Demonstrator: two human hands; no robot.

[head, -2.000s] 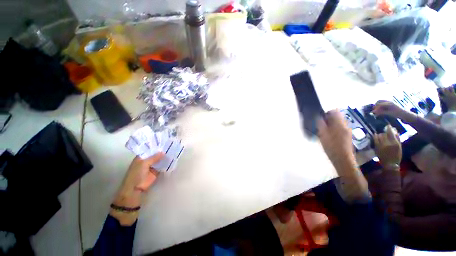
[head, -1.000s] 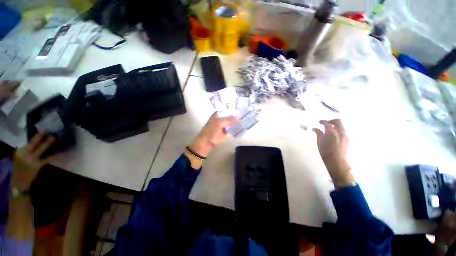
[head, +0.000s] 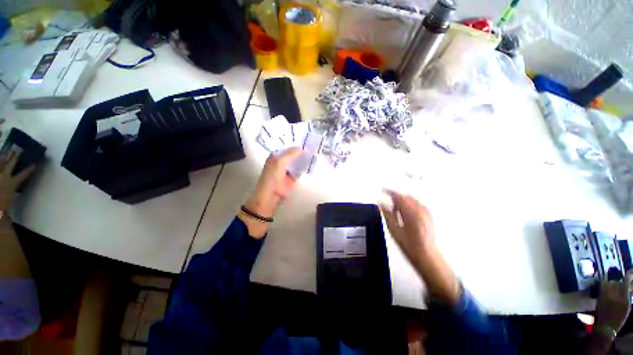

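My left hand (head: pixel 275 182) holds a fan of small white printed cards (head: pixel 310 151) above the table at the centre left. A black insert tray (head: pixel 352 274) lies near the table's front edge, between my hands, with a white printed card (head: pixel 345 242) on it. My right hand (head: pixel 411 225) is just right of the tray, slightly blurred, fingers bent and apart, with nothing clearly seen in it. A tangled pile of silvery-white cables (head: pixel 368 111) lies behind the cards.
Stacked black trays (head: pixel 156 142) stand at left, with white boxes (head: pixel 62 73) behind. A phone (head: pixel 282 99), yellow tape rolls (head: pixel 300 41), a metal flask (head: pixel 425 45) and plastic bags (head: pixel 479 90) are at the rear. A neighbour's hand (head: pixel 612 305) touches black trays (head: pixel 570 255) at right.
A white card now lies on the tray in front of me. My right hand has moved left and nearer, beside the tray. The neighbour's tray at far left has moved further left.
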